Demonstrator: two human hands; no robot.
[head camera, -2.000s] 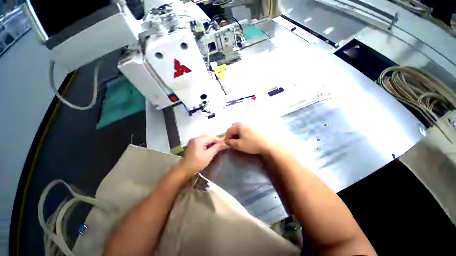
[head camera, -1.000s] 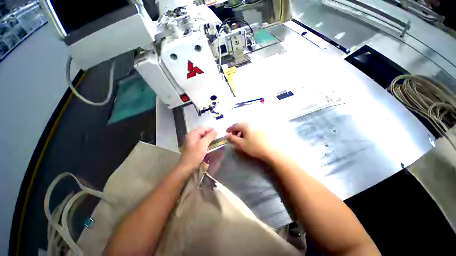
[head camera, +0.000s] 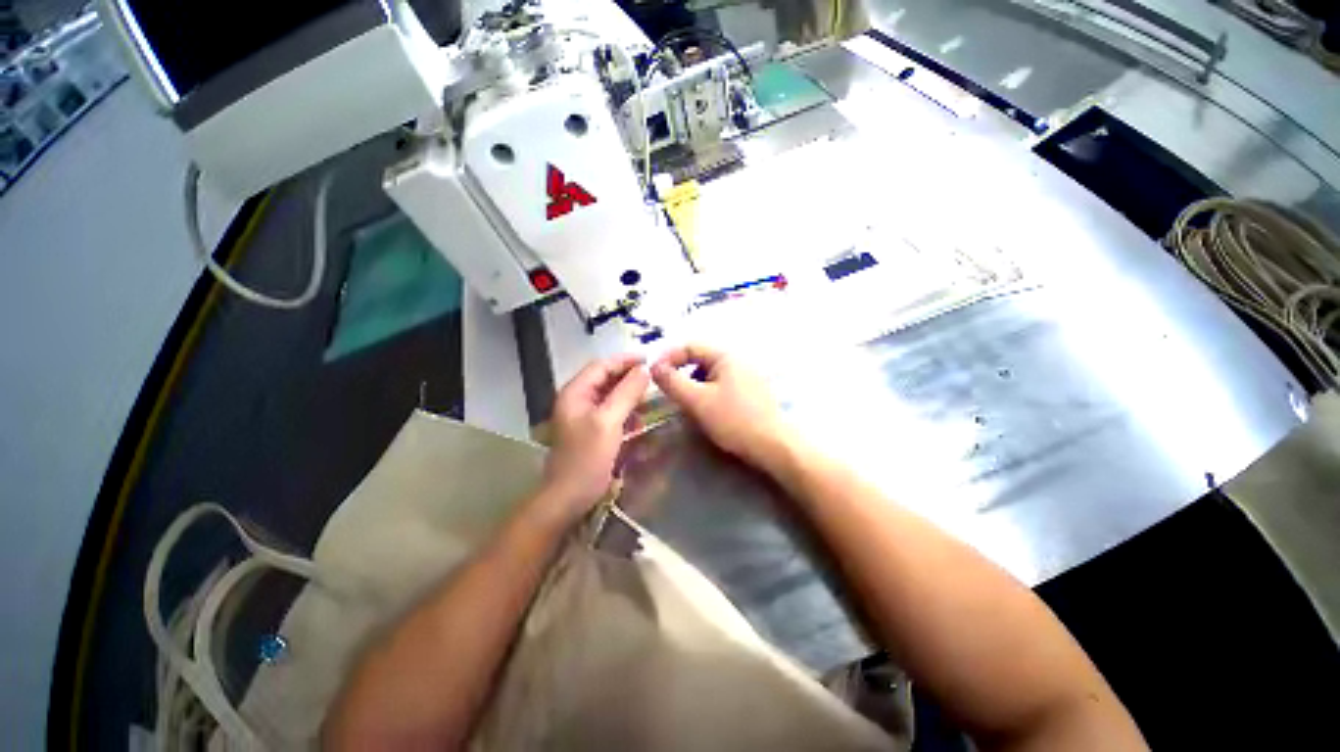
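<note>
My left hand (head camera: 592, 416) has its fingertips pinched together just in front of the needle area (head camera: 644, 332). My right hand (head camera: 716, 397) is beside it, fingertips pinched, almost touching the left ones. Whatever lies between the fingertips is too small and washed out to tell. A beige bag body (head camera: 647, 632) hangs from below my left hand over the table edge towards my lap, gathered in folds. The white sewing machine head (head camera: 544, 191) with a red three-diamond logo stands right behind my hands.
A dark snips-like tool (head camera: 742, 291) with a red end lies right of the needle. Rope-like handles lie at left (head camera: 221, 617) and a coiled bundle at right (head camera: 1249, 265). A screen housing (head camera: 301, 110) is upper left. The shiny metal table (head camera: 1014, 426) extends right.
My fingertips were close together, then apart over a narrow strip, and now are close together again nearer the needle. The view has shifted slightly.
</note>
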